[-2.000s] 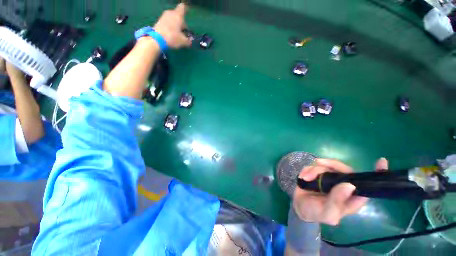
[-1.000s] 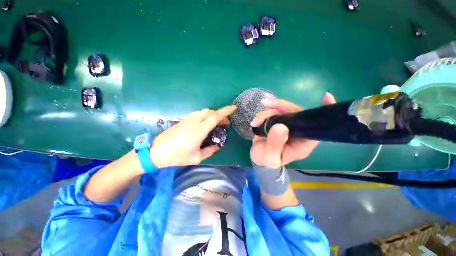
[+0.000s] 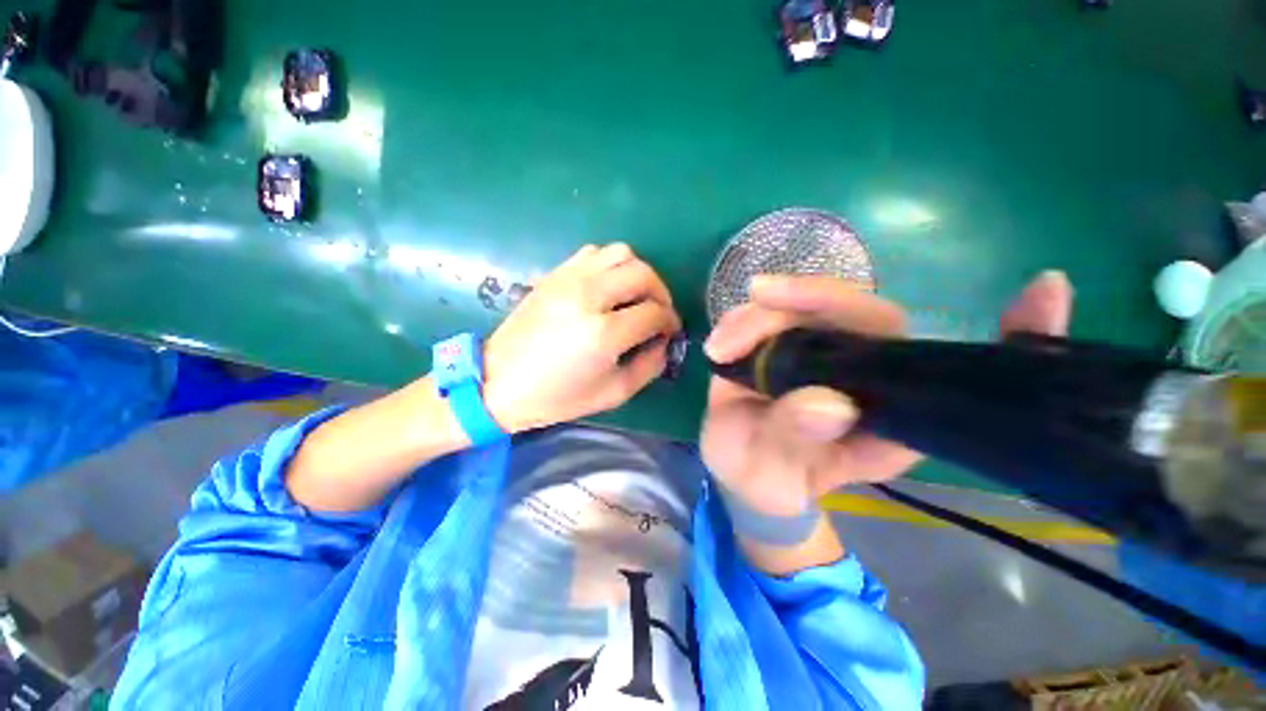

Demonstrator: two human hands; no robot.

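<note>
My left hand (image 3: pixel 590 338) is closed around a small black device housing (image 3: pixel 676 356) at the front of the green mat; only its edge shows between the fingers. My right hand (image 3: pixel 805 403) grips the black electric screwdriver (image 3: pixel 972 403) near its nose. The screwdriver lies almost level, its nose pointing left towards the housing. Its tip is close to the housing, but I cannot tell whether they touch. A round grey speckled disc (image 3: pixel 791 250) lies on the mat just behind my right hand, partly covered by its fingers.
Two housings stand at the left, one farther (image 3: pixel 308 85) and one nearer (image 3: pixel 283 188). Two more (image 3: pixel 808 31) sit together at the back. A dark looped bundle (image 3: pixel 139 63) and white round device (image 3: pixel 17 167) are at left. A green fan (image 3: pixel 1236 327) and black cable (image 3: pixel 1069 558) are at right.
My left hand reached far back on the mat, then came to the front with a housing, now mostly hidden in its fingers. The screwdriver nose is now beside that housing, left of its earlier place over the disc.
</note>
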